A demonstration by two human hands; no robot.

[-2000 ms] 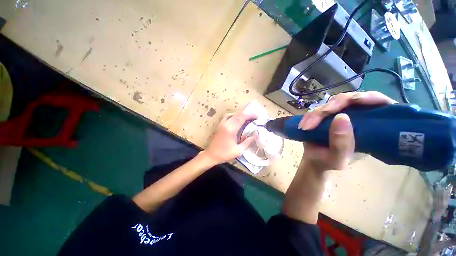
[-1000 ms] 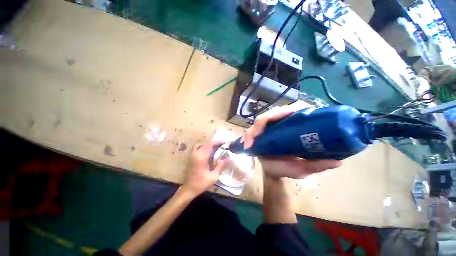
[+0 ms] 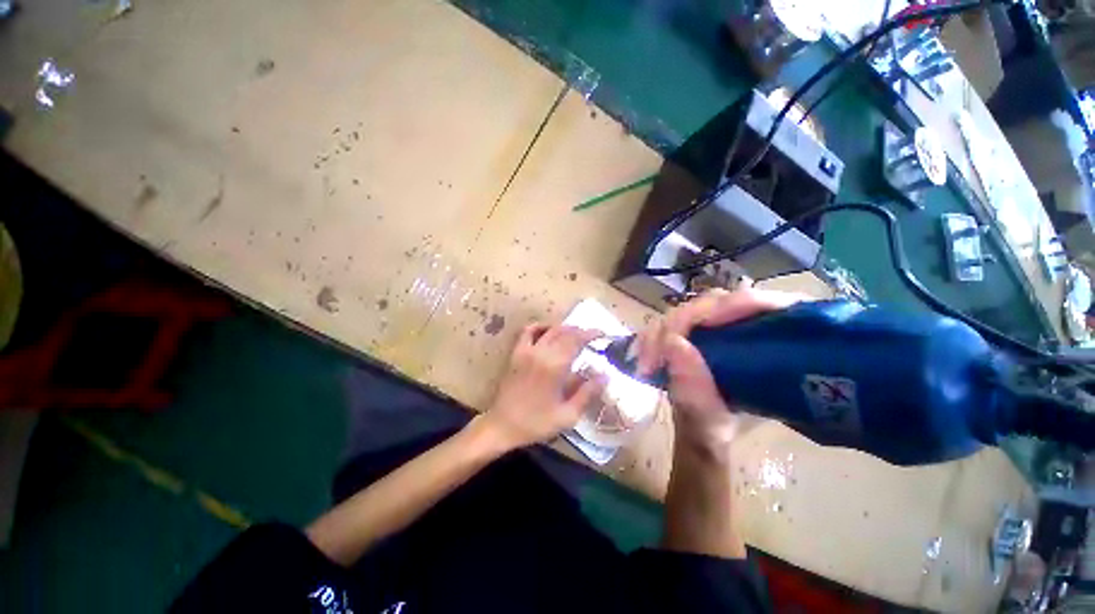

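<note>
A round white housing [image 3: 627, 403] sits on a white jig plate [image 3: 591, 451] near the bench's front edge. My left hand [image 3: 540, 386] grips the housing's left side, with its fingers over the rim. My right hand [image 3: 700, 360] is closed around the nose end of a dark-blue electric screwdriver [image 3: 859, 379], which lies nearly level and points left. Its dark tip [image 3: 616, 353] is at the upper part of the housing beside my left fingers. The bit's end and any screw are too small to tell.
A silver and black screw feeder [image 3: 733, 228] stands just behind the housing, with a black cable [image 3: 883, 216] looping over it. A green stick [image 3: 615, 192] lies left of the feeder. The green conveyor behind carries white parts [image 3: 963, 245]. A red stool [image 3: 96, 348] is below the bench at left.
The camera view has shifted since the earlier frames. The screwdriver tip has moved in to the housing from two seconds ago. My left hand stays on the housing.
</note>
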